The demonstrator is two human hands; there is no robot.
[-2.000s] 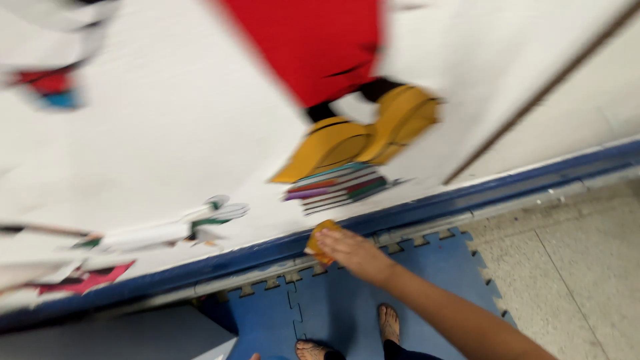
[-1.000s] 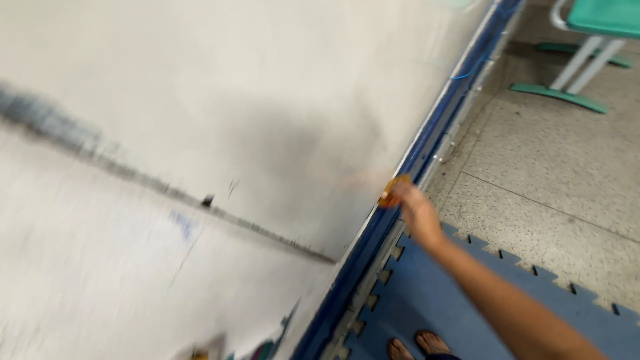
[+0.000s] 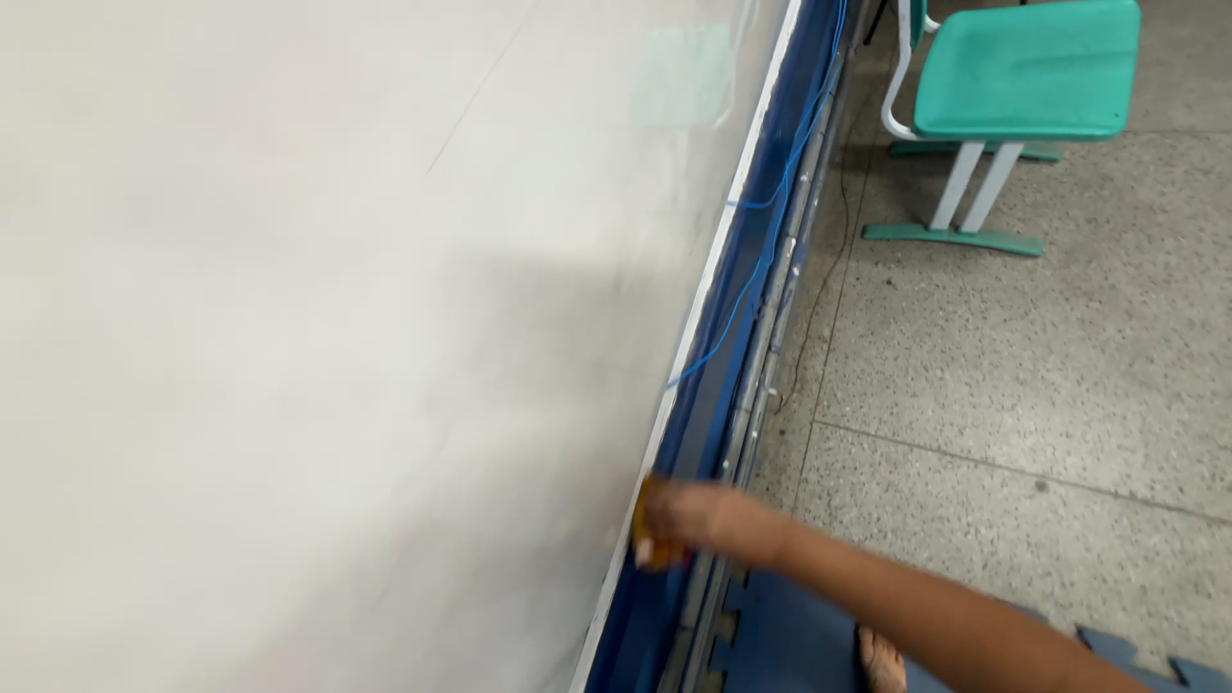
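Observation:
My right hand (image 3: 707,520) reaches in from the lower right, its fingers closed on a small orange-yellow object (image 3: 652,539), perhaps a cloth or sponge; motion blur hides which. The held object is at the white lower edge of a glossy white wall panel (image 3: 337,337), over the blue band (image 3: 635,616) along the wall's base. Part of the object lies behind my fingers. My left hand is out of the picture.
A green chair (image 3: 1030,72) with grey legs stands on the speckled floor (image 3: 1011,385) at upper right. Thin blue cables (image 3: 778,231) run along the wall's base. Blue interlocking mat (image 3: 780,635) and a bare foot (image 3: 881,659) are at the bottom.
The view has swung far to the right, from the wall with painted or cut-out figures to the plain white panel and chair. My right hand has moved right along the wall's base, still holding the orange-yellow object.

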